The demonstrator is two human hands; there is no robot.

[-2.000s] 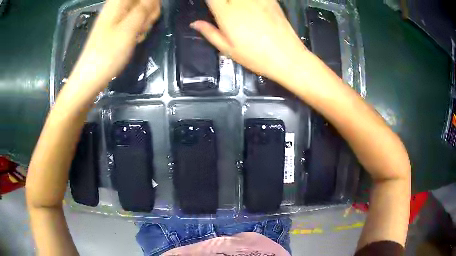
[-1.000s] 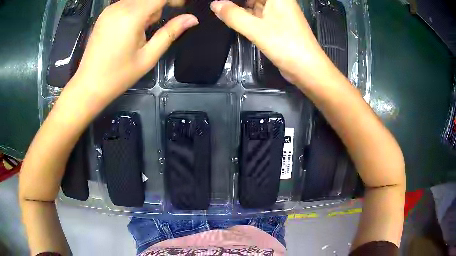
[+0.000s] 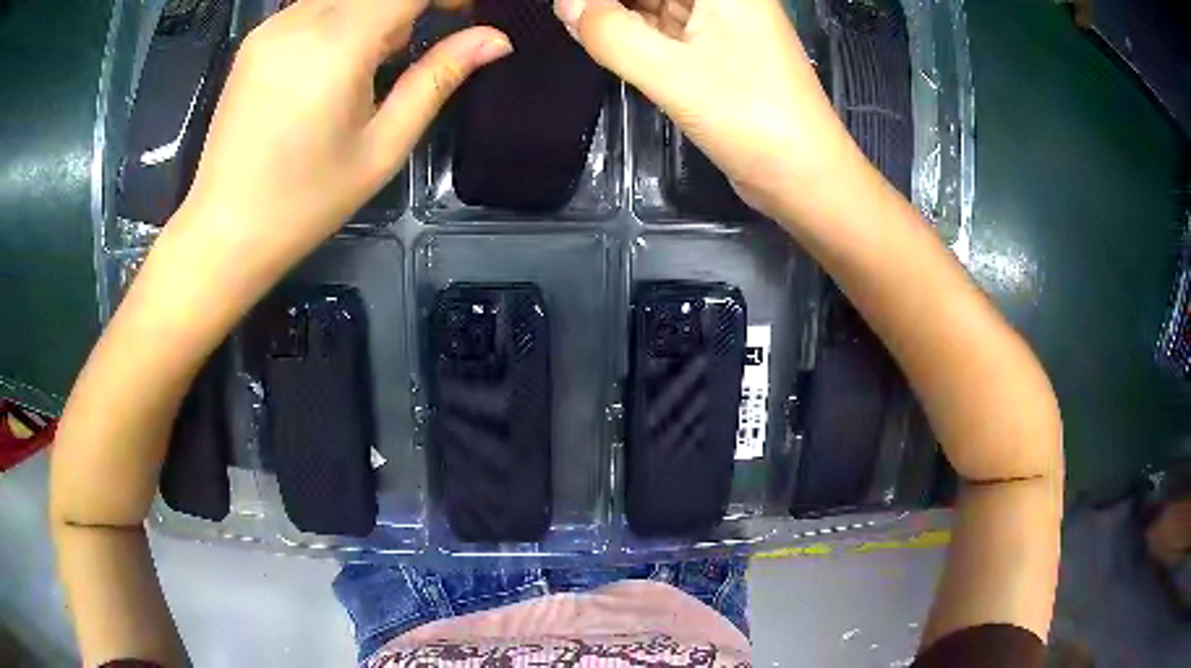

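Note:
A clear blister tray (image 3: 523, 255) holds black phone cases in two rows of pockets. My left hand (image 3: 372, 78) and my right hand (image 3: 679, 78) are at the top edge, on either side of a black phone case (image 3: 533, 137) over the back middle pocket. My right thumb touches this case near its upper part; my left thumb lies at its left side. Some fingertips are cut off by the frame edge. In the front row, a middle case (image 3: 492, 431) and a right case (image 3: 684, 431) lie camera end away from me. A white label strip (image 3: 752, 394) lies beside the right one.
The tray lies on a dark green surface (image 3: 1064, 261). Red items (image 3: 24, 437) are at the far left edge. Below are a grey floor (image 3: 836, 600) with a yellow line (image 3: 862, 546) and my jeans and pink top.
Since two seconds ago, both hands have closed in around the back middle case, which now looks raised and tilted. Over the last second the hands have barely moved.

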